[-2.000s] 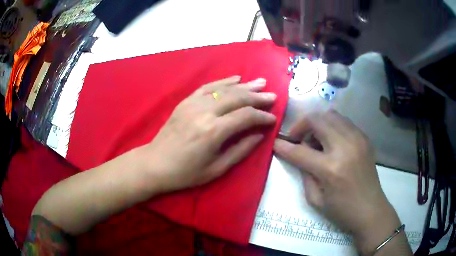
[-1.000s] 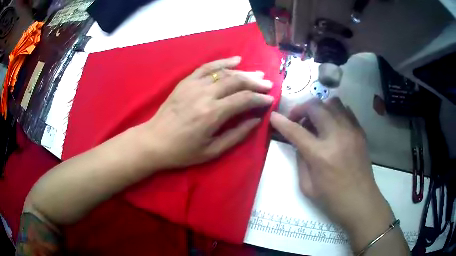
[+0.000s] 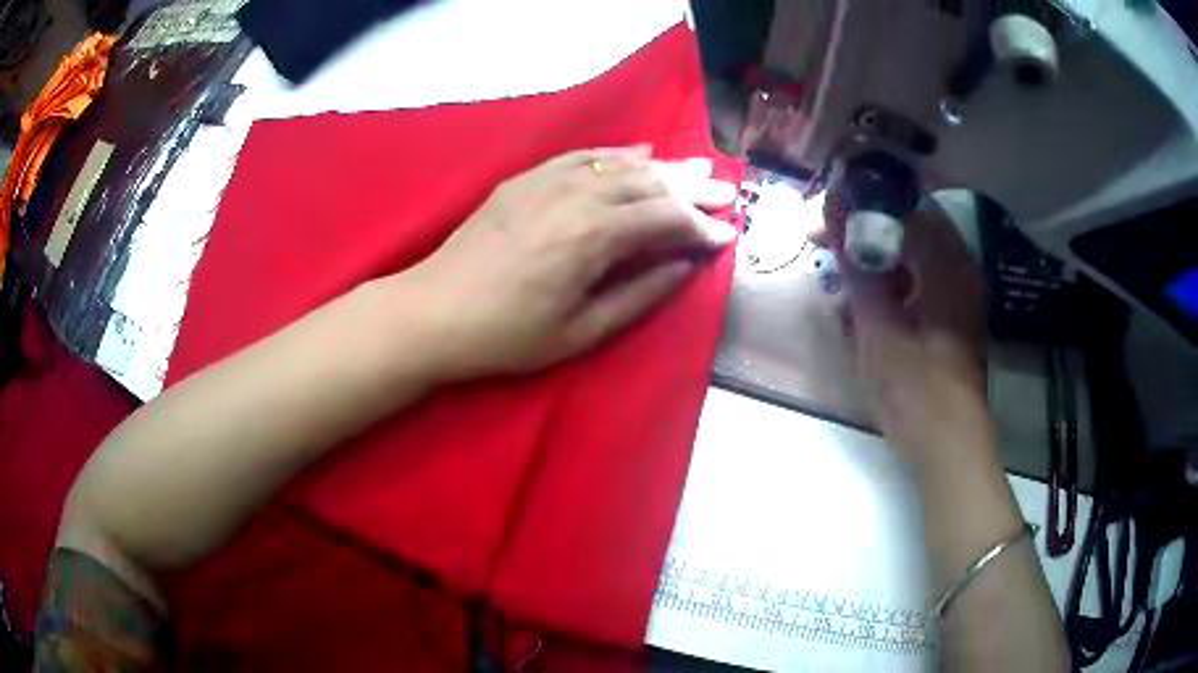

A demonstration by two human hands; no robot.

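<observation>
A red cut panel (image 3: 394,184) lies on the white table and the machine bed, its right edge beside the lit presser foot area (image 3: 755,210). My left hand (image 3: 591,250) lies flat on the panel, fingertips near the right edge just left of the foot. My right hand (image 3: 920,302) is raised at the machine head by the pale round knob (image 3: 874,241); it is blurred and its fingers are partly hidden, so I cannot tell whether it grips anything.
The sewing machine head (image 3: 1064,132) fills the upper right. A printed ruler scale (image 3: 788,611) runs along the table's front edge. A dark cloth piece (image 3: 309,33) lies at the back, orange cloth (image 3: 53,112) far left. Dark-handled scissors (image 3: 1117,565) lie at lower right. Red cloth (image 3: 289,605) hangs below.
My right hand has left the panel's right edge and moved up and right to the knob. The panel's top corner reaches farther back. My left hand stays on the cloth, its fingers slightly shifted.
</observation>
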